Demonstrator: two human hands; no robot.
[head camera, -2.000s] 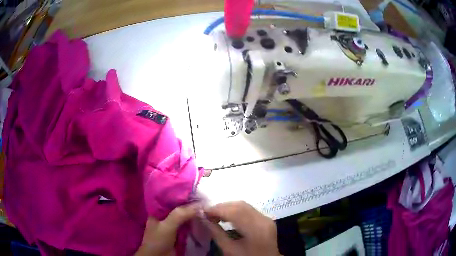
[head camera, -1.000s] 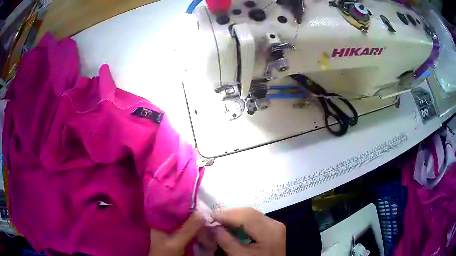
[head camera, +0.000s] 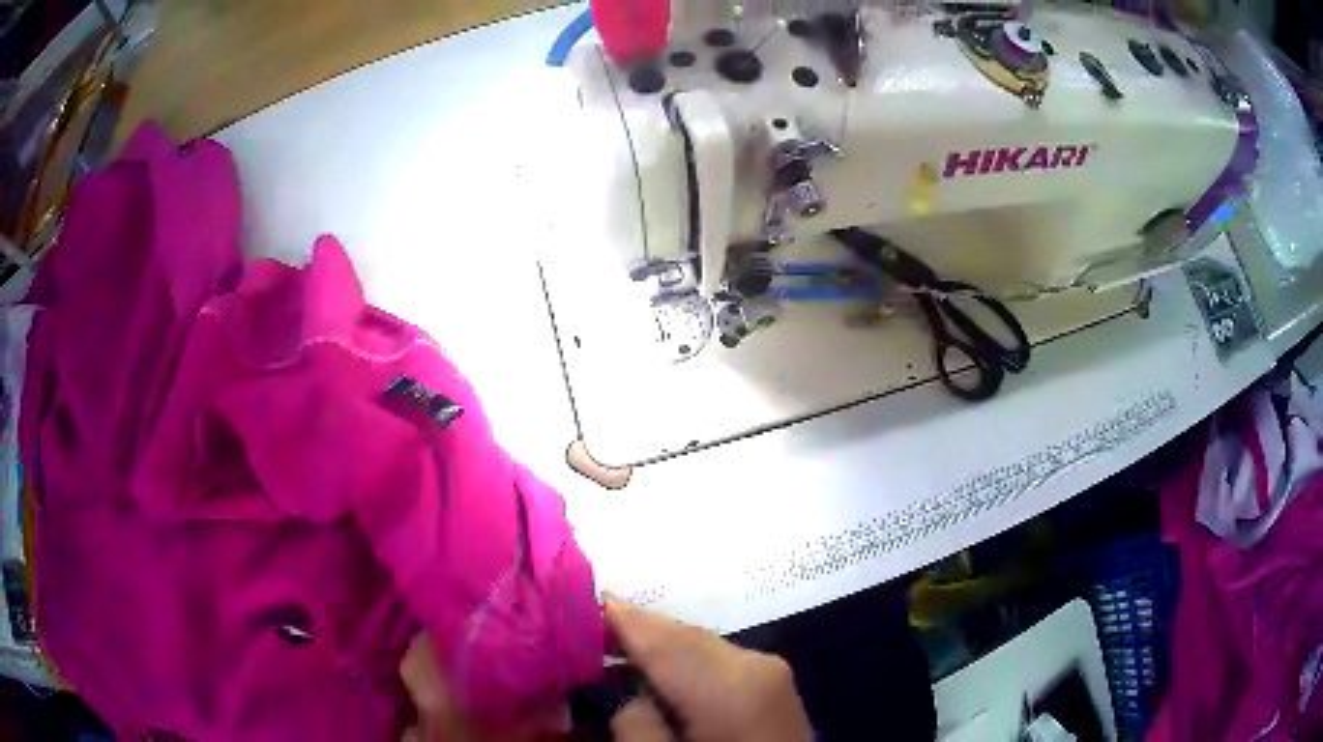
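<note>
A magenta garment (head camera: 276, 478) with a small dark label lies bunched on the left of the white machine table and hangs toward me. My left hand (head camera: 430, 696) is at its lower edge, mostly covered by the cloth and cut off by the frame, holding it. My right hand (head camera: 711, 681) is at the bottom centre, its fingers pinching the garment's right end. The fingertips are blurred. A small dark thing shows between the hands; I cannot tell what it is. The white HIKARI sewing machine (head camera: 929, 145) stands behind, its needle area away from the cloth.
Black-handled shears (head camera: 975, 341) lie under the machine arm. A pink thread cone (head camera: 633, 26) shows at the top edge. A printed ruler (head camera: 972, 493) runs along the table's front. Below right are a blue crate (head camera: 1132, 623), a white stool (head camera: 1030, 674) and hanging magenta and white cloth (head camera: 1233, 580).
The garment's right end has been turned over, so its pale edge is now mostly hidden. The label has shifted slightly down. My left hand has moved left and under the cloth.
</note>
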